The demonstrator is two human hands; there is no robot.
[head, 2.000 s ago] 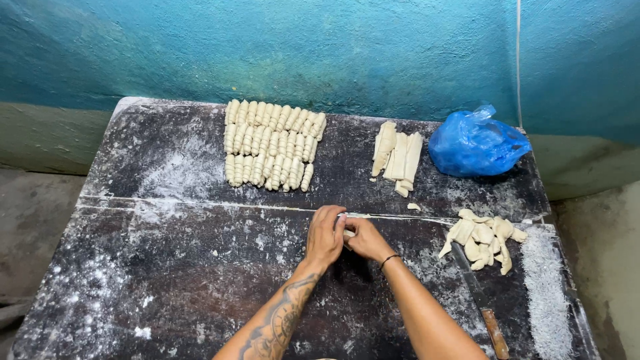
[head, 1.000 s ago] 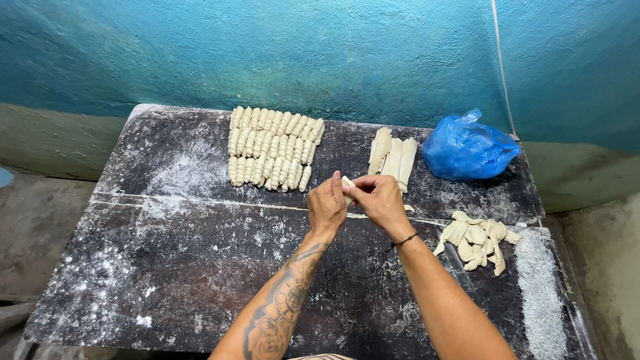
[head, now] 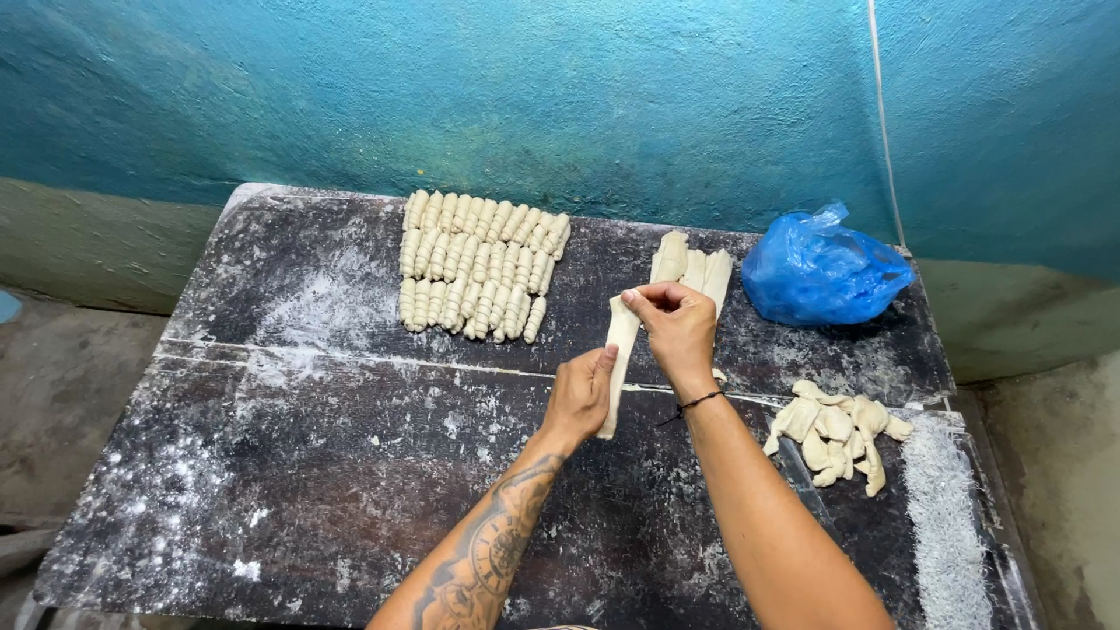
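A flat strip of pale dough (head: 622, 337) hangs between my two hands above the table's middle seam. My left hand (head: 582, 394) pinches its edge about halfway down, and my right hand (head: 675, 328) grips its top end between thumb and fingers. Just behind my right hand lie several flat dough strips (head: 717, 273), partly covered by it. Rows of coiled dough rolls (head: 477, 262) are packed side by side at the back, left of my hands. To the right of my right forearm is a loose heap of dough pieces (head: 840, 429).
A tied blue plastic bag (head: 818, 271) rests at the back right. Under the heap's left side, a knife blade (head: 801, 477) runs toward my right forearm. The dark wooden table (head: 350, 455) is dusted with flour. A strip of white material (head: 945, 525) lines the right edge. A wall stands behind.
My hands, close together over a small piece of dough before, now hold a long strip stretched between them. My right hand has moved up and away from my left.
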